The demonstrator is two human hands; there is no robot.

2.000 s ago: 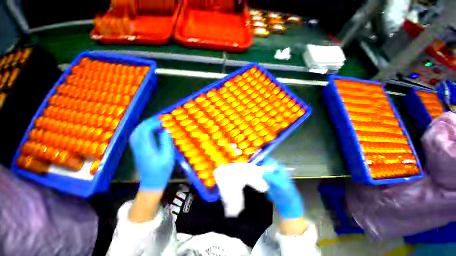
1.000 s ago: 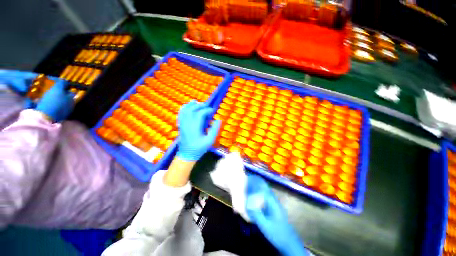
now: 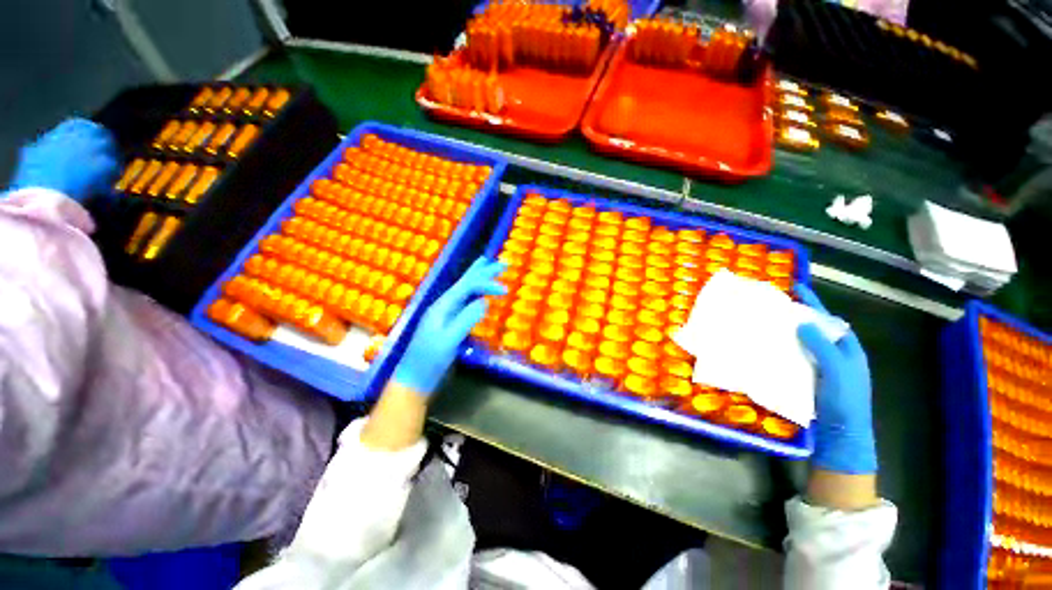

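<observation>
A blue plastic tray point(image 3: 623, 409) packed with rows of glossy orange-gold parts point(image 3: 594, 288) lies in front of me. My left hand point(image 3: 444, 328), in a blue glove, is at the tray's left edge with fingers spread and nothing seen in it. My right hand point(image 3: 842, 386), also blue-gloved, is at the tray's right end and holds a white wipe point(image 3: 756, 346). The wipe is spread over the parts at the tray's right side and hides some of them.
A second filled blue tray point(image 3: 306, 371) stands close on the left, another point(image 3: 971, 438) at far right. A black slotted rack point(image 3: 248, 173) and a person's gloved hand point(image 3: 67, 161) are far left. Red-orange trays point(image 3: 681, 110), loose golden parts point(image 3: 842, 119) and a wipe stack point(image 3: 963, 244) lie beyond the rail.
My right hand has moved right to the tray's right end, and the wipe is now spread out. The tray has turned straighter and sits beside the left tray. The neighbour's hands have moved left.
</observation>
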